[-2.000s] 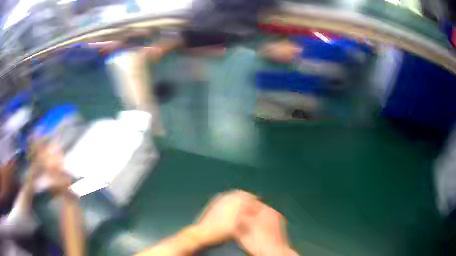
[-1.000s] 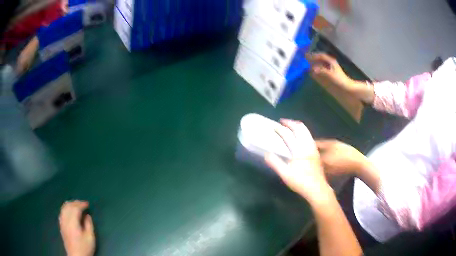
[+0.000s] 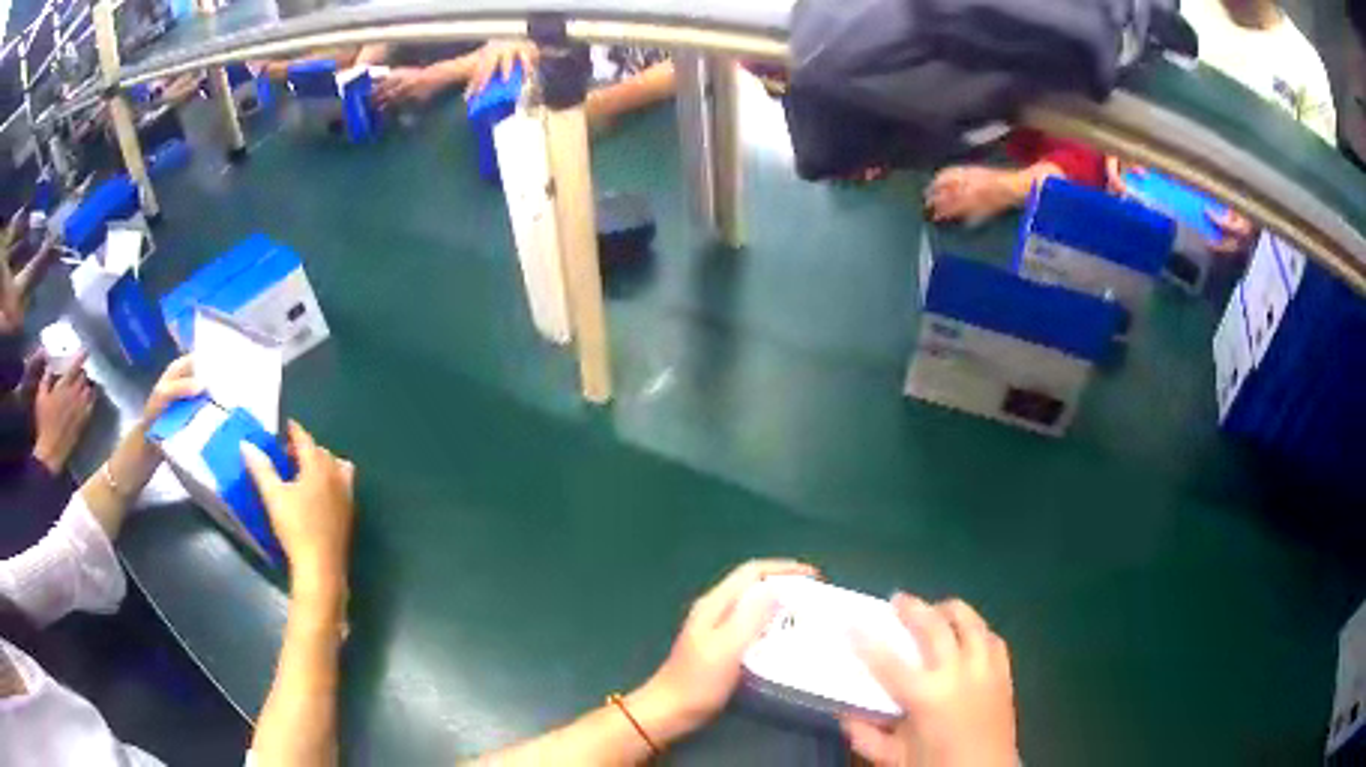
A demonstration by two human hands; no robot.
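Note:
A rounded oblong inner unit (image 3: 827, 644) with a bright white top and a dark lower side is held low over the green table at the bottom centre right. My left hand (image 3: 737, 641) grips its left end; an orange band is on that wrist. My right hand (image 3: 944, 682) grips its right end, with fingers over the white top. The unit's underside is hidden.
Green table (image 3: 719, 510) with pale posts (image 3: 577, 240) and a rail across it. Blue-and-white cartons (image 3: 1001, 345) stand at the right, more cartons (image 3: 1266, 337) at the far right. At the left, a neighbour's hands (image 3: 307, 502) hold an open carton (image 3: 225, 465).
The view has swung left. My right hand was on the white unit at the right and my left hand was apart and empty; now both hands hold the unit at the bottom centre right.

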